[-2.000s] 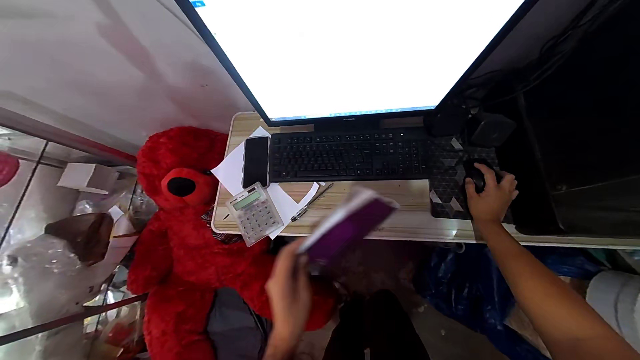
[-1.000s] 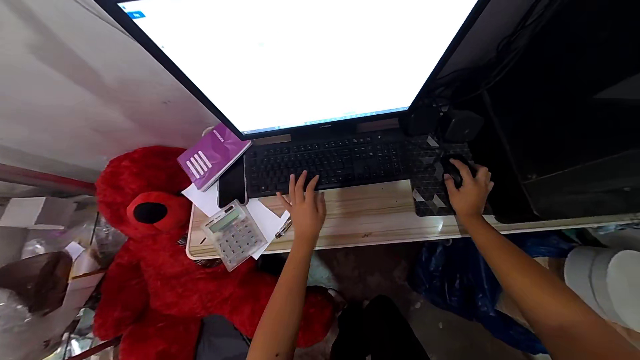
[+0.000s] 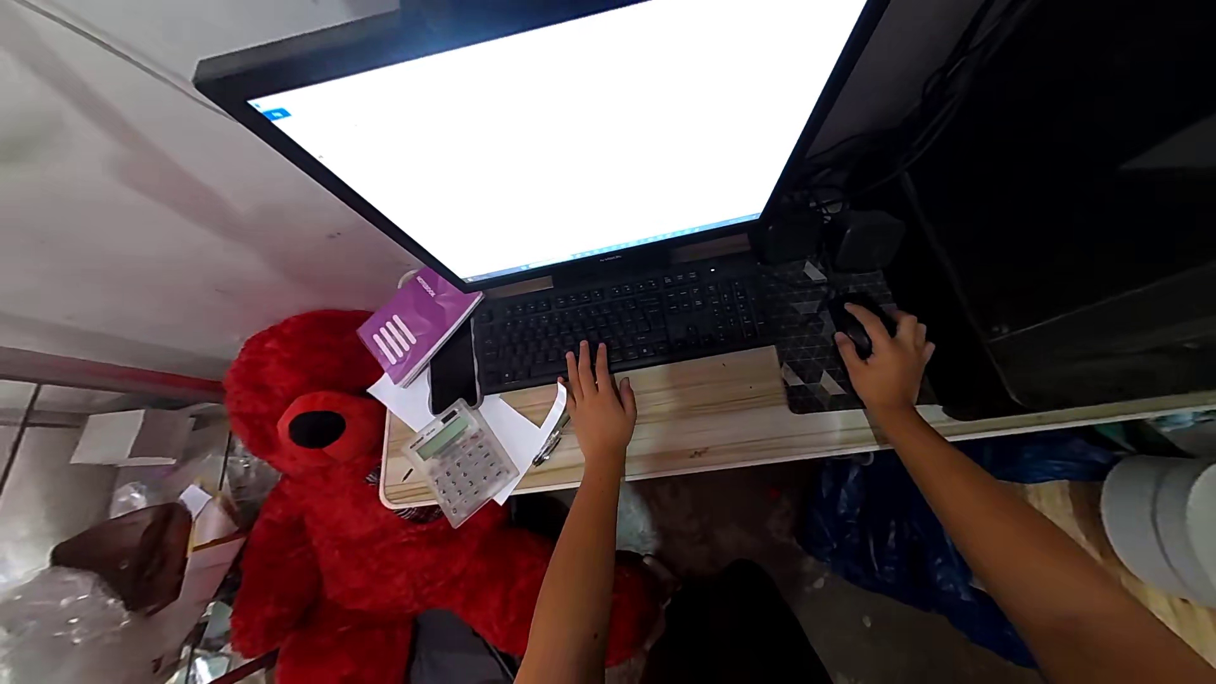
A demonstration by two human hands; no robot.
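Note:
My left hand (image 3: 602, 410) rests with fingers apart at the near edge of a black keyboard (image 3: 627, 321), its palm over the wooden desk (image 3: 698, 408). On a patterned mouse pad (image 3: 806, 356), my right hand (image 3: 883, 359) is laid over a black computer mouse (image 3: 848, 328). A purple notebook (image 3: 419, 325) lies left of the keyboard, partly over a dark smartphone (image 3: 454, 370). A clear-cased calculator (image 3: 464, 467) sits on white paper (image 3: 513, 432) at the desk's left end. Behind the keyboard stands a large monitor (image 3: 570, 152) with a mostly white screen.
A big red teddy bear (image 3: 351, 532) sits against the desk's left end. Small black speakers (image 3: 863, 239) and cables stand behind the mouse pad. Blue plastic (image 3: 888, 532) and white rolls (image 3: 1149, 518) are below the desk at right. A white box (image 3: 133, 437) and plastic bags lie far left.
Two seconds ago my left hand had the purple notebook in front of the desk; the notebook now lies by the monitor, and that hand is at the keyboard. My right hand stays on the mouse.

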